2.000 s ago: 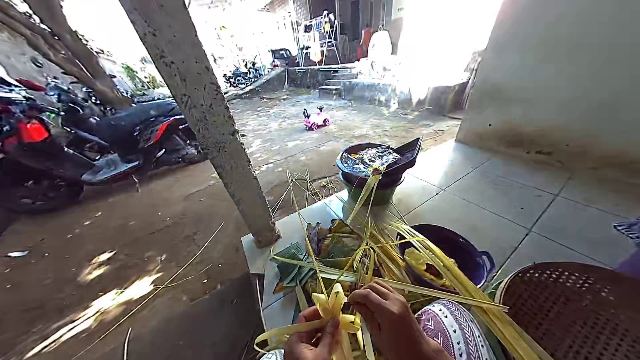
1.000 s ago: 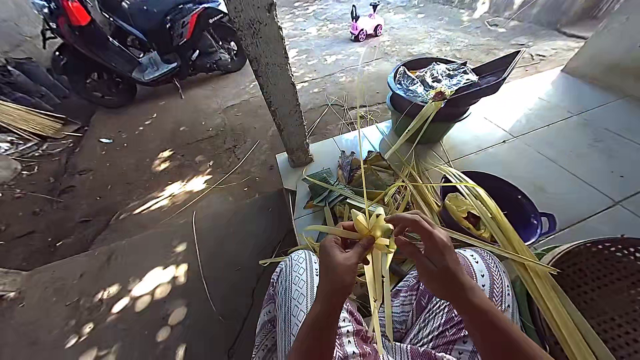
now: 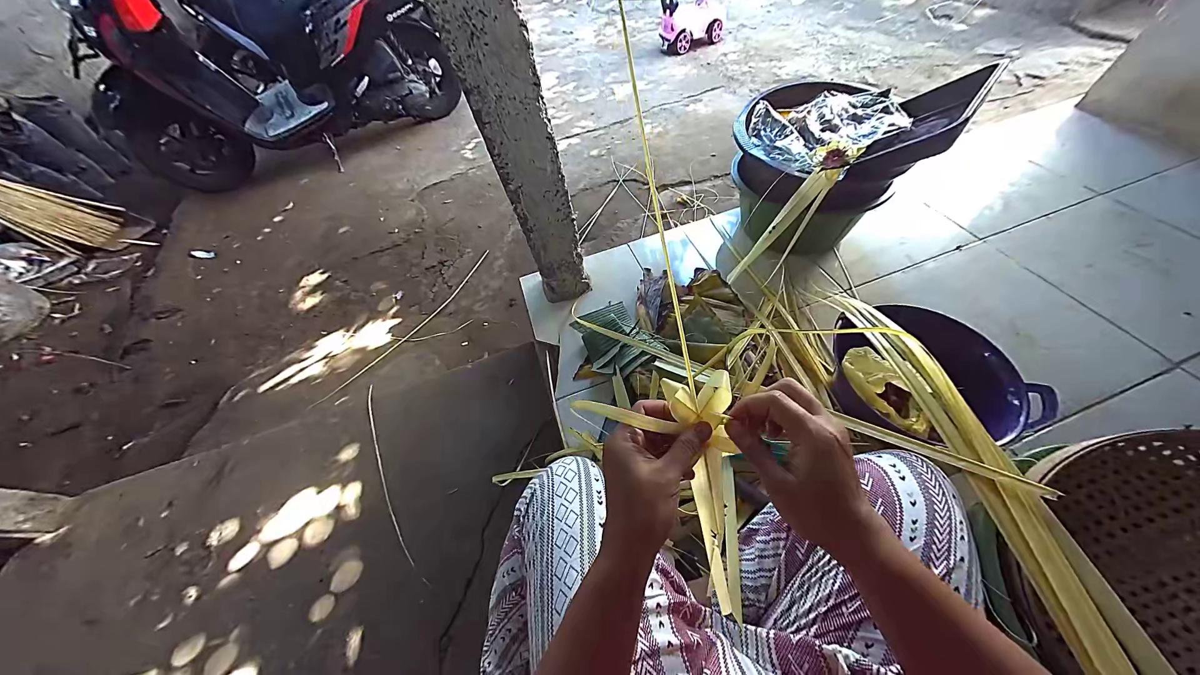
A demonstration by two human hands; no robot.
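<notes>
A flower-like ornament of folded pale palm leaf (image 3: 701,403) is held above my lap, with strips hanging below it and one long thin strip rising from it. My left hand (image 3: 652,459) grips its left and lower side between thumb and fingers. At its right side, the thumb and fingertips of my right hand (image 3: 797,450) pinch a leaf strip. Beyond the hands lies a pile of loose palm strips and cut green leaves (image 3: 619,342). Long yellow palm leaves (image 3: 994,469) stretch across the right, over a dark purple basin (image 3: 984,375) holding a yellow bag (image 3: 881,384).
A woven basket (image 3: 1125,506) stands at the lower right. Stacked tubs (image 3: 797,206) hold clear plastic and a black tray (image 3: 937,112) on the tiled floor (image 3: 1059,272). A concrete post (image 3: 511,141) rises at the tile corner. Farther off are a motorbike (image 3: 281,103) and a pink toy car (image 3: 692,23).
The view has tilted down since the oldest frame, showing more of my lap. Both hands stay at the leaf ornament; my right fingers are now close against its right side.
</notes>
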